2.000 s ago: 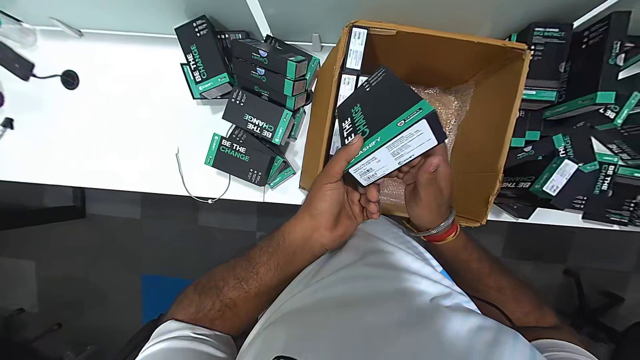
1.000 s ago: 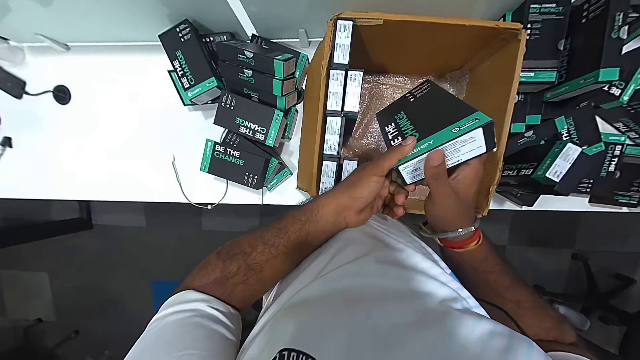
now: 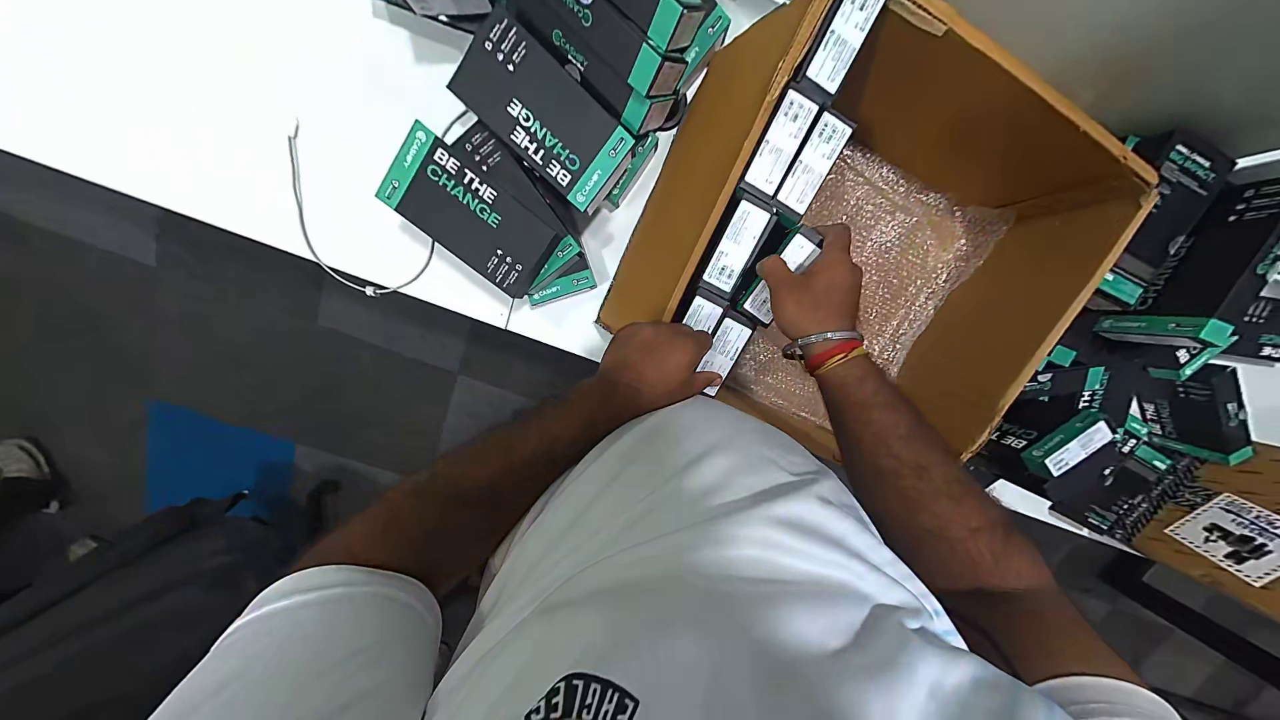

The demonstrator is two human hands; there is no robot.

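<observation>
An open cardboard carton (image 3: 1060, 90) holds slim black-and-green boxes standing on edge along its left wall, white labels upward. My right hand (image 3: 818, 285) grips one such box (image 3: 798, 250) by its upper edge, among the others in the inner row. My left hand (image 3: 660, 365) rests at the carton's near left corner, its fingers and thumb on the ends of the standing boxes (image 3: 727, 345) there; whether it squeezes them cannot be told. Bubble wrap (image 3: 900, 230) lines the carton floor to the right of the row.
Left of the carton, more black-and-green boxes (image 3: 480, 210) lie piled on the white table (image 3: 180, 110), near a thin pale cable (image 3: 305, 225). Many similar boxes (image 3: 1080, 440) are heaped to the right. Spiral-bound items and a printed card (image 3: 1235, 535) lie at the lower right.
The box held in both hands above the carton is now down in the row, under my right hand. My left hand has left it for the carton's near left corner. The view has turned and moved closer.
</observation>
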